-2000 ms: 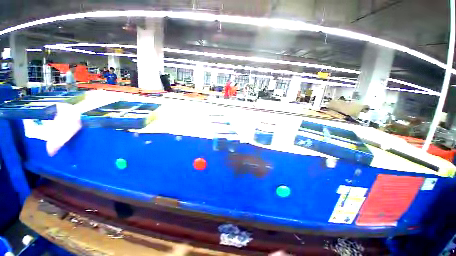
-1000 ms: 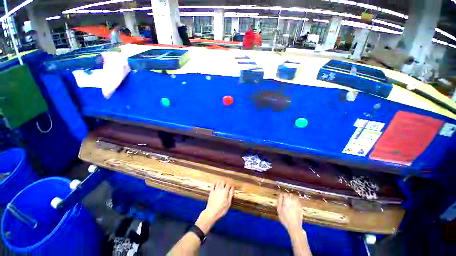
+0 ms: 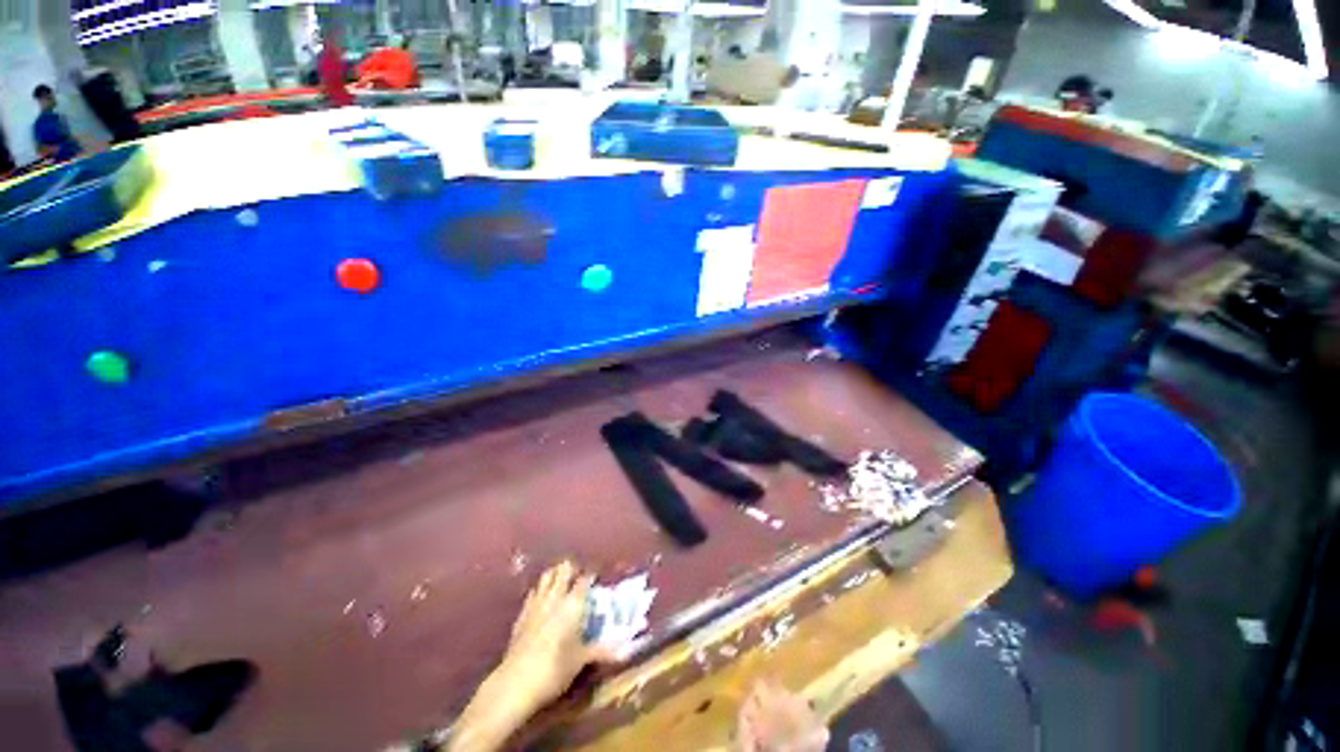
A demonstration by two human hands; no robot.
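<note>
The reddish-brown cutting pad (image 3: 441,544) lies out in front of the blue press. My left hand (image 3: 547,635) is on the pad near its front edge, its fingers at a small pile of pale offcuts (image 3: 620,613); whether it grips them is unclear. My right hand (image 3: 779,717) is at the bottom edge by the wooden board (image 3: 838,624), partly cut off and blurred. Black strips (image 3: 654,478) lie on the pad at the middle right. Another pile of pale scraps (image 3: 885,488) lies at the right corner. Black pieces (image 3: 155,698) lie at the lower left.
The blue press body (image 3: 485,323) spans the back, with red and green buttons. Blue cutting dies (image 3: 664,135) lie on top. A round blue bin (image 3: 1124,492) stands at the right, beyond the board's end. A person (image 3: 55,129) is at the far left.
The view has turned right. The pad is further out from the press, showing black strips. My left hand has moved from the wooden edge onto the pad; my right hand is now lower in view.
</note>
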